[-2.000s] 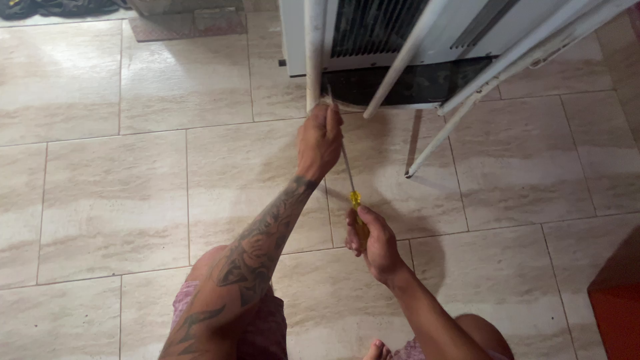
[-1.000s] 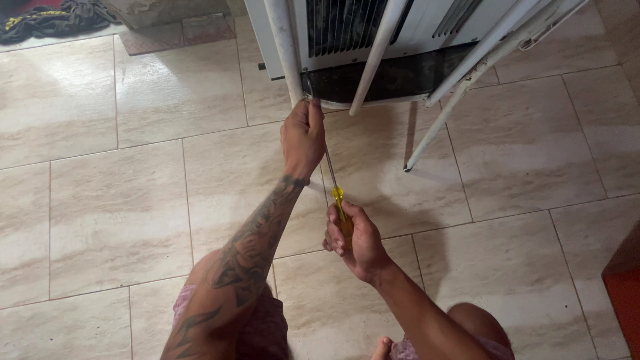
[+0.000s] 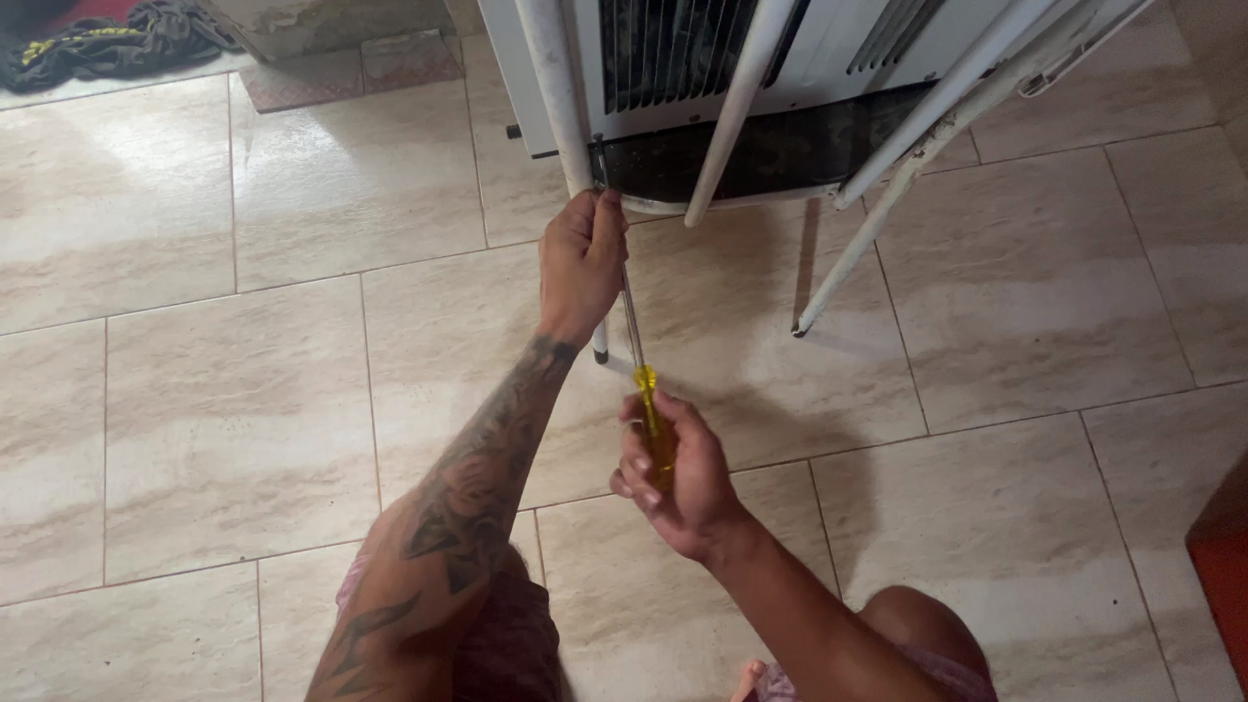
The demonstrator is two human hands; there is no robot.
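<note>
A long screwdriver with a translucent yellow handle is gripped in my right hand, below the centre of the view. Its metal shaft runs up past my left hand, whose fingers are closed around the upper shaft beside a white metal tube. Above my left fingertips the shaft's end reaches the lower left edge of a white appliance with black vent slats; whether its tip sits in a screw cannot be told. A black panel lies under the slats, and white tubes cross in front of it.
White frame legs stand on the tiled floor. Dark cloth with yellow parts lies at the top left, near loose tile pieces. Part of a red object shows at the right edge. My knees are at the bottom.
The fingers of my right hand have shifted around the yellow handle. My left hand stays at the upper shaft. The view has moved slightly.
</note>
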